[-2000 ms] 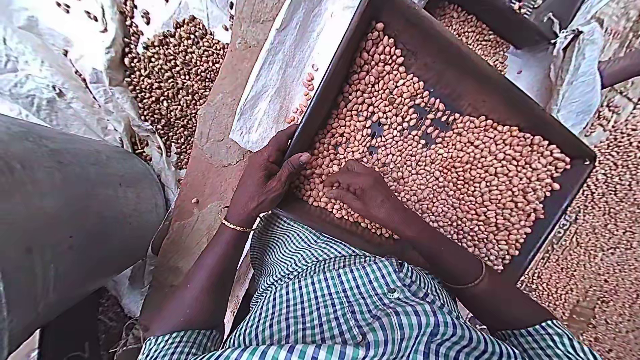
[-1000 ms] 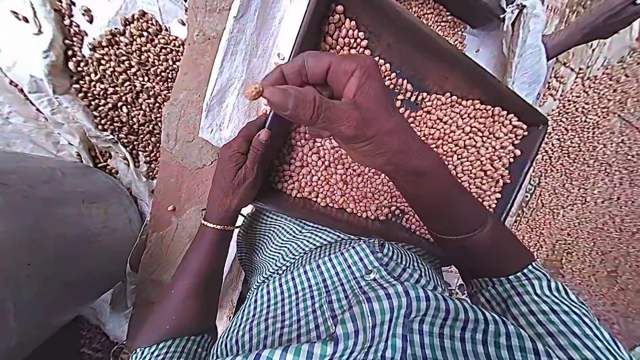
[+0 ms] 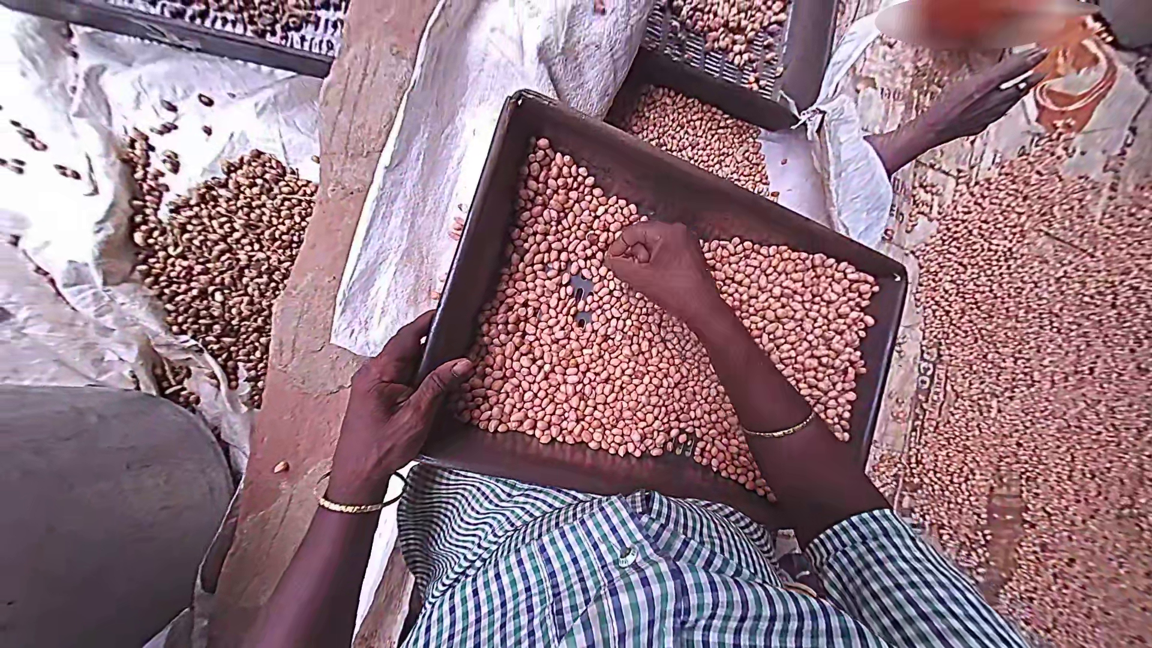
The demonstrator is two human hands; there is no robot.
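A dark rectangular tray rests across my lap, tilted in view, with a layer of pale pinkish nuts or beans spread in it. My left hand grips its left wall, thumb over the rim and fingers outside. Over the upper middle of the tray is my right hand, its fingers curled down at the nuts; whether anything is between the fingertips cannot be seen. Dark spots of the tray's bottom show through just left of that hand. Each wrist wears a thin bangle.
A pile of darker brown nuts lies on white sheeting at left, above a large grey rounded container. Beyond my tray are a second dark tray and a slotted tray. A co-worker's foot or hand extends over nuts spread at right.
My right hand was raised with a small pale piece between its fingertips a second ago; it is now down at the nuts in the tray. My left hand has stayed on the tray's wall.
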